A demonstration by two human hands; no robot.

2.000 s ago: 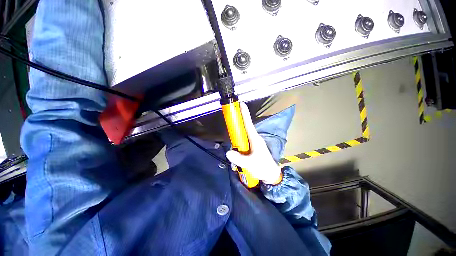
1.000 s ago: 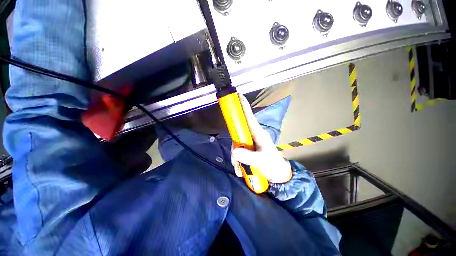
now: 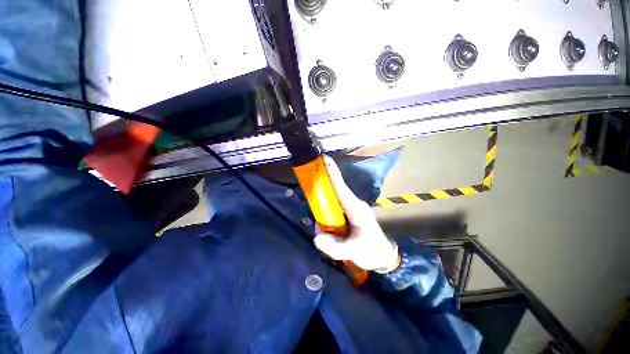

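My right hand (image 3: 363,242), in a white glove, is closed around the orange electric screwdriver (image 3: 321,197). Its black nose points up and slightly left, near the right corner of the silver-grey metal case (image 3: 159,48). The bit shows as a thin steel rod; I cannot tell whether it touches anything. The black power cord (image 3: 235,173) crosses in front from the left. A red pad (image 3: 126,155) sticks out past the line's edge below the case. My left arm reaches up along the left side; my left hand is out of the picture.
The ball transfer table (image 3: 421,90) lies right of the case, behind an aluminium edge rail (image 3: 442,121). Yellow-black tape (image 3: 432,194) marks the grey floor. A dark metal frame (image 3: 508,273) stands at lower right. A dark object is at the far right edge.
The case and red pad now appear further left in the view. The screwdriver nose sits slightly lower and further left, still in my right hand. More of the case's right end shows.
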